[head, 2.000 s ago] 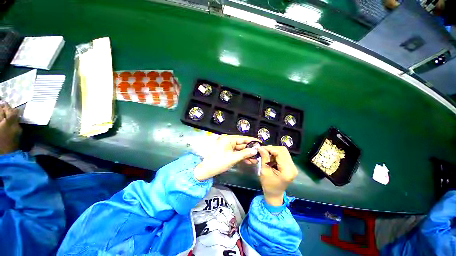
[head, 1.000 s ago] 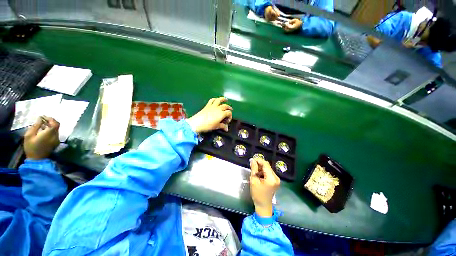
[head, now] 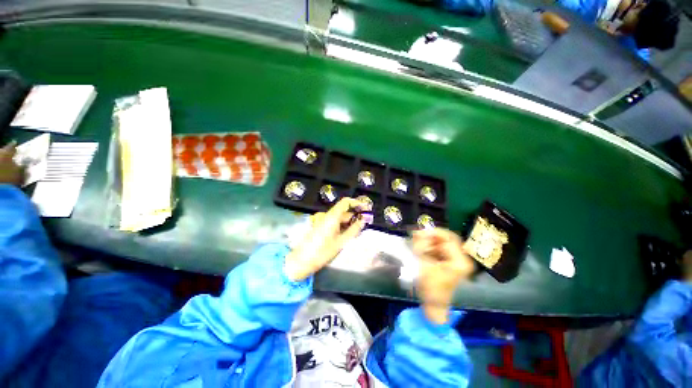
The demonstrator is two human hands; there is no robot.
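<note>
My left hand is in front of the black blister tray and pinches a small round module, whose face looks pinkish-white. My right hand is motion-blurred, at the tray's right front corner, apart from the left; whether it holds anything cannot be told. The tray has two rows of pockets. The second pocket from the left in the far row is empty. Silvery round modules sit in the other pockets that show. A pale glossy patch, glare or a sheet, lies between my hands.
A black box of beige bits stands right of the tray, with a white scrap beyond. Left are an orange-red sticker sheet, bagged cream strips and white sheets. A neighbour's hand is at the left edge. A metal rail runs behind.
My left hand reached over the tray's left end and is now back in front with a module. The empty far-row pocket was third from left; now it is the second. My right hand has moved right.
</note>
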